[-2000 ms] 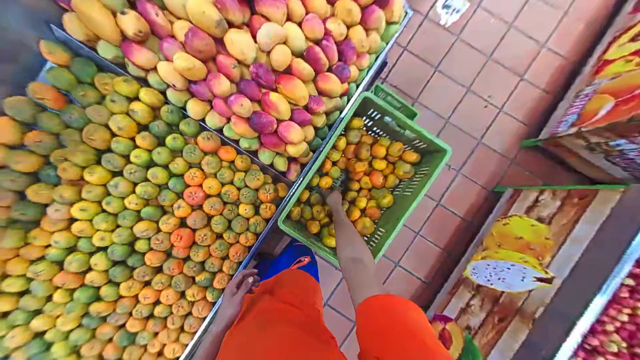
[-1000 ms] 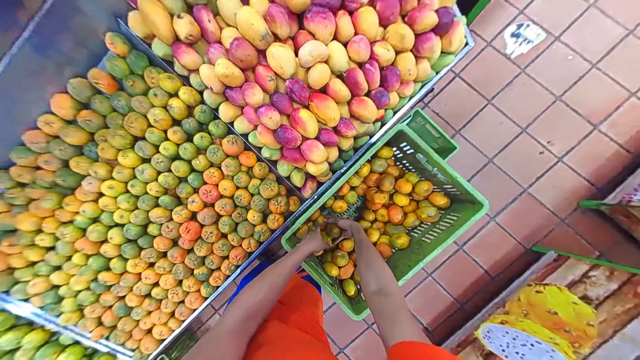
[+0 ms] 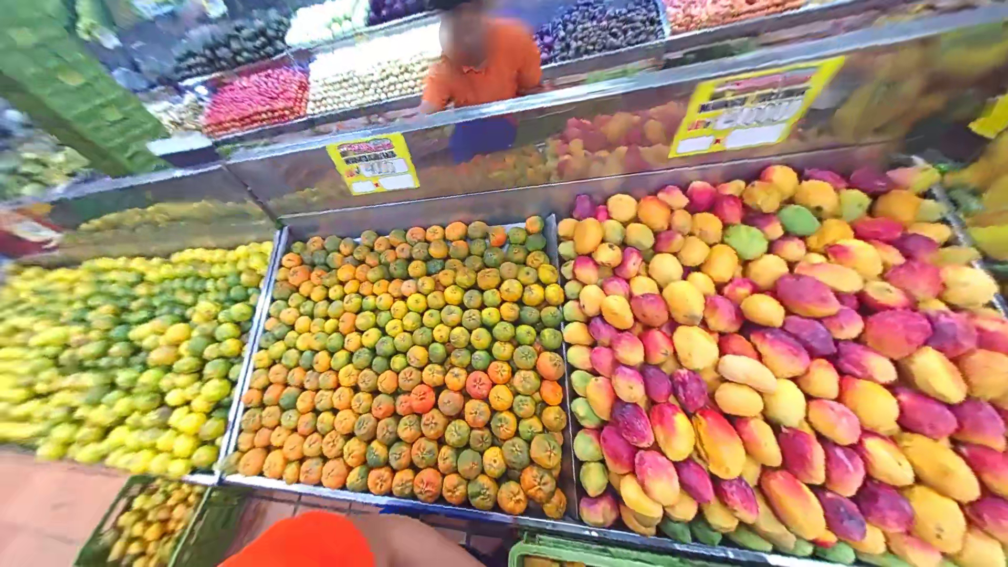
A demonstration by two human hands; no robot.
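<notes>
Neither of my hands shows in the frame of now. At the bottom edge an orange sleeve (image 3: 303,542) and part of my bare arm (image 3: 409,543) can be seen, the arm running out of view. To the right of it, the rim of a green plastic crate (image 3: 630,551) shows at the bottom, its contents mostly cut off. Above the arm, rows of green and orange citrus fruit (image 3: 425,354) fill a metal-edged display bin. Red, purple and yellow mangoes (image 3: 740,374) are heaped in the bin on the right.
Yellow-green citrus fruit (image 3: 134,346) fills the left bin. Below it, a crate of small yellowish fruit (image 3: 153,520) stands on the tiled floor (image 3: 35,504). Price signs (image 3: 374,164) hang on the metal back panel (image 3: 299,185). A person in orange (image 3: 484,63) appears above it.
The view has swung up toward the display bins. Both hands, earlier over the fruit in the green crate, have gone out of view, and only part of that crate's rim appears.
</notes>
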